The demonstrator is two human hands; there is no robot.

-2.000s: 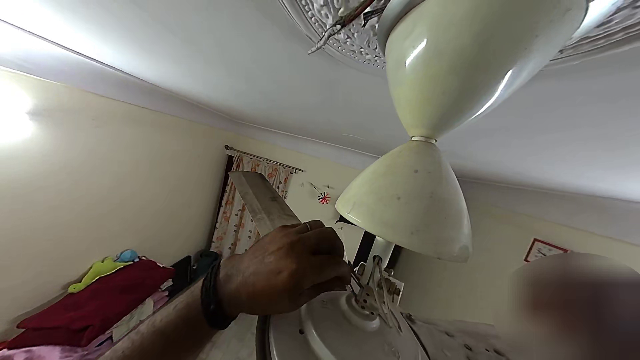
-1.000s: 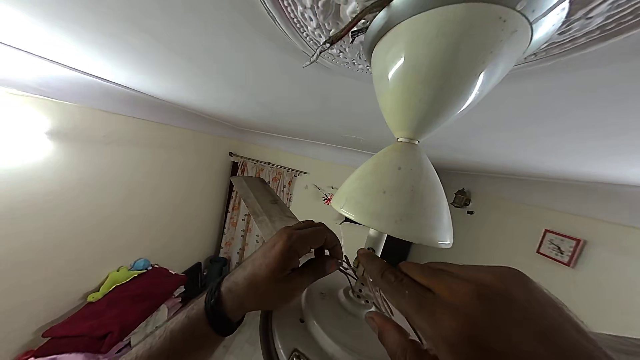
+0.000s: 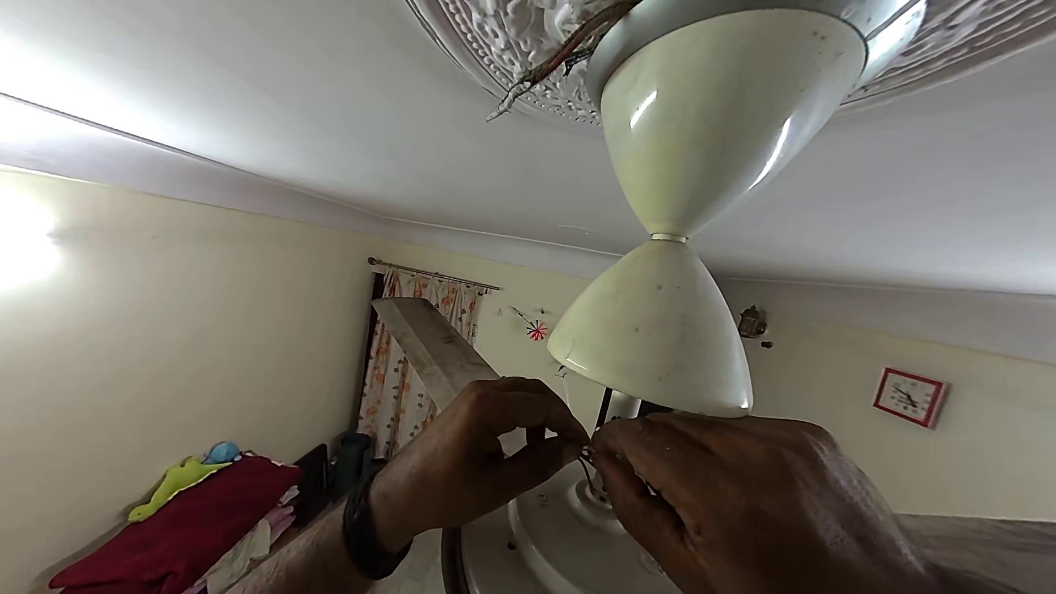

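Observation:
A ceiling fan hangs close in front of me, its white motor housing [image 3: 561, 536] low in the view and one dusty blade [image 3: 433, 342] pointing up and left. My left hand [image 3: 487, 454] pinches a thin wire [image 3: 586, 469] between thumb and fingertips just above the housing. Fingertip to fingertip with it, my right hand [image 3: 734, 495] is closed around the same spot, where its fingers hide most of the wire ends. Over both hands are the cream lower canopy [image 3: 660, 330] and the upper canopy [image 3: 726, 107] on the downrod.
Twisted bare-ended wires [image 3: 549, 66] stick out beside the ornate ceiling medallion [image 3: 528, 33]. A patterned curtain [image 3: 404, 388], a red-framed clock [image 3: 910, 398] and a small wall ornament [image 3: 751, 322] are on the far walls. Red cloth [image 3: 190, 520] is piled at lower left.
My right hand, blurred at the right edge two seconds ago, has come in to the wires at the downrod. My left hand stays at the wires, its fingertips now meeting the right hand's.

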